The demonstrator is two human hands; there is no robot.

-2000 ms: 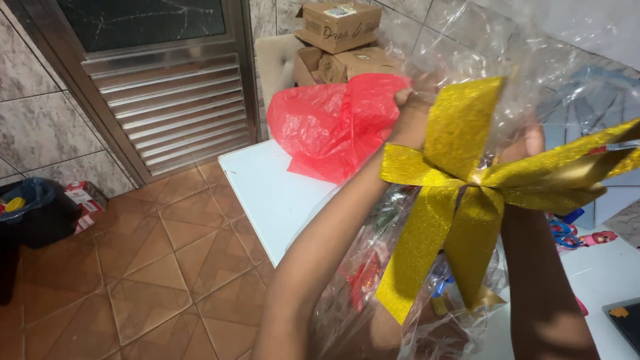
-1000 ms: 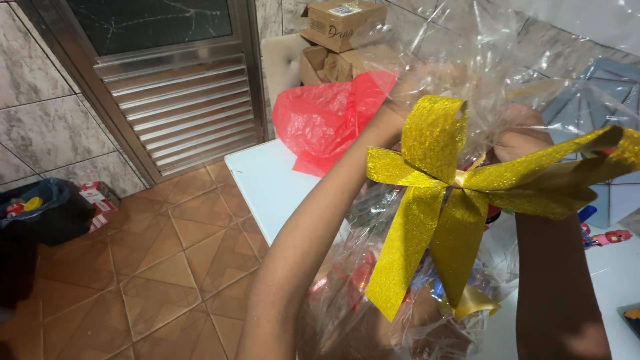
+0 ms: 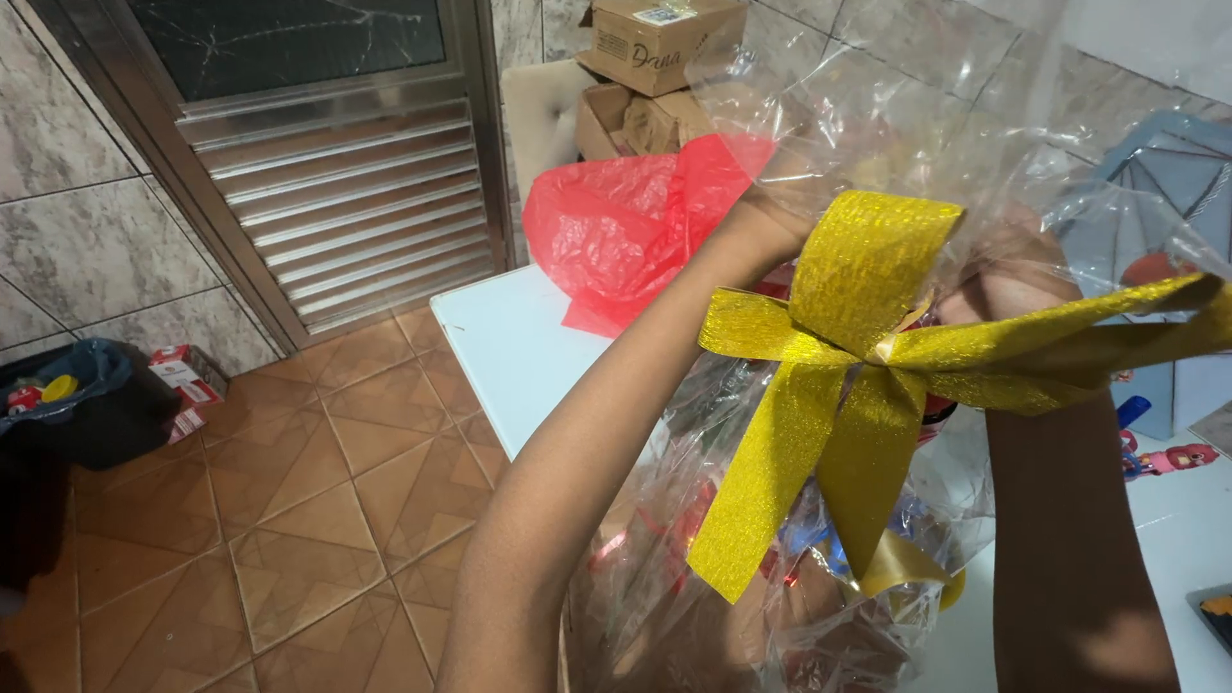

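A gold glitter ribbon bow (image 3: 866, 356) sits at the gathered neck of a clear cellophane wrap (image 3: 664, 577), which has red and blue things blurred inside it. My left hand (image 3: 784, 207) is behind the bow's upper left side, partly covered by the film and the bow. On the other side, my right hand (image 3: 1020, 269) is bent around the gathered film behind the bow's right loops. Both hands are at the film, but their fingertips are mostly hidden, so their grip cannot be made out.
Red tissue paper (image 3: 626, 221) lies on the white table (image 3: 500, 337). Cardboard boxes (image 3: 659, 48) are stacked behind it on a chair. Small figured items (image 3: 1169, 459) lie at the right. A black bin (image 3: 106, 414) stands on the tiled floor near a louvered metal door (image 3: 356, 192).
The bow's upper loop and tails have shifted shape and angle. Both hands have stayed behind the bow at the wrap's neck.
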